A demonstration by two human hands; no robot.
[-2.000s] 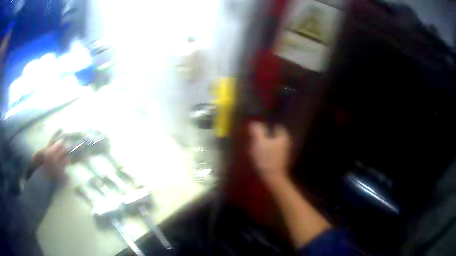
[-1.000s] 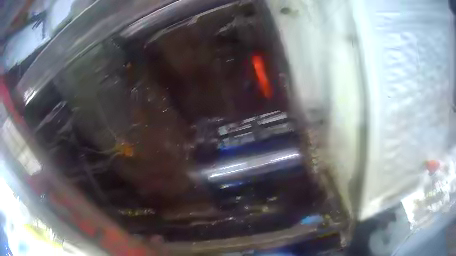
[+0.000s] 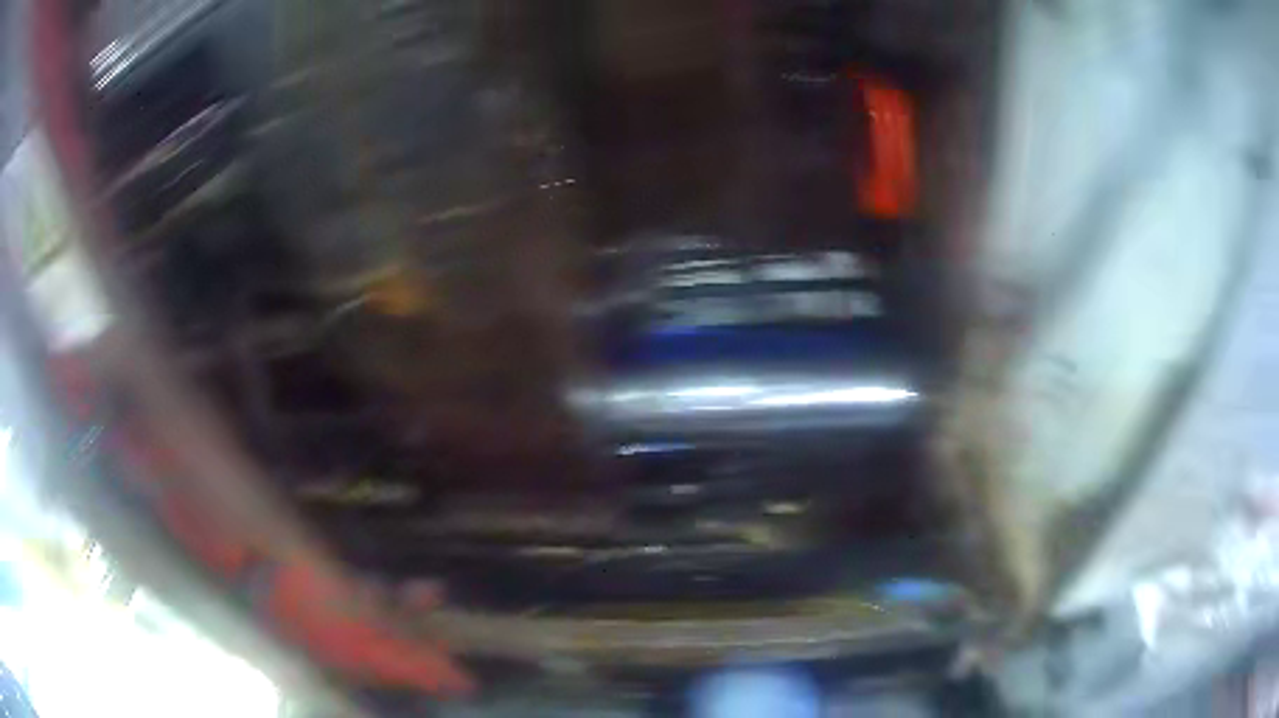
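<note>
The open machine lies in front of me, blurred. A shiny horizontal tie bar [image 3: 758, 398] crosses its middle. A dark greasy mould half [image 3: 491, 351] is to its left. An orange-red hose or loop [image 3: 887, 147] shows at the upper right of the opening. A blue bin [image 3: 729, 345] shows just behind and above the bar. Neither my left hand nor my right hand is in the picture.
The red door edge [image 3: 323, 624] curves down the left side, with a pale sticker [image 3: 68, 297] on it. A pale machine panel [image 3: 1122, 309] stands at the right. An overexposed bright area [image 3: 154, 652] is at the lower left. A machine ledge [image 3: 673, 631] runs along the bottom.
Two seconds ago a hand was at the red door beside the bench. The view has since turned to the machine opening, and its contents now sit more level. No hand shows now.
</note>
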